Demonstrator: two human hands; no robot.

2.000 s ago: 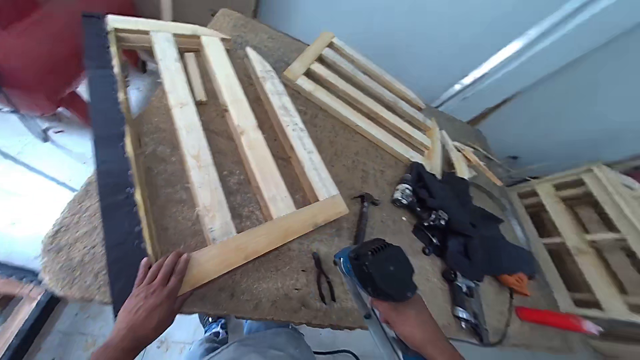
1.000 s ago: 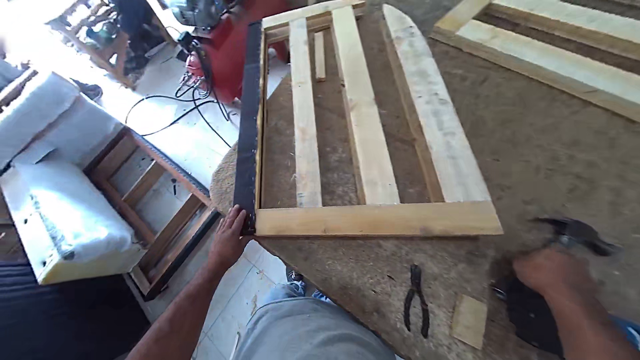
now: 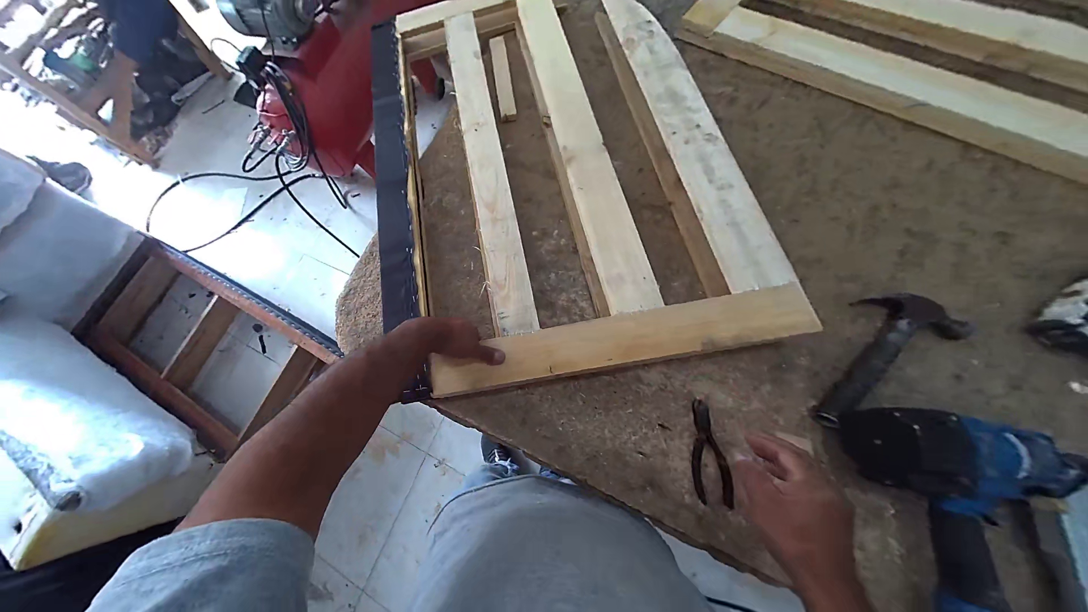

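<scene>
My left hand grips the near left corner of a slatted wooden frame, its thumb on top of the end board. A strip of black fabric runs along the frame's left edge. My right hand hovers or rests just right of a pair of dark-handled pliers, its fingers loosely bent; whether they touch the pliers cannot be told. Beyond it, a claw hammer lies on the tabletop, its handle end against a blue and black power tool.
A second slatted frame lies at the upper right of the worktable. On the floor at left stand a red air compressor with a black hose and a padded piece of furniture with an open wooden base.
My right hand, on the power tool two seconds ago and by the hammer one second ago, is off it and beside the pliers. My left hand stays at the frame's corner.
</scene>
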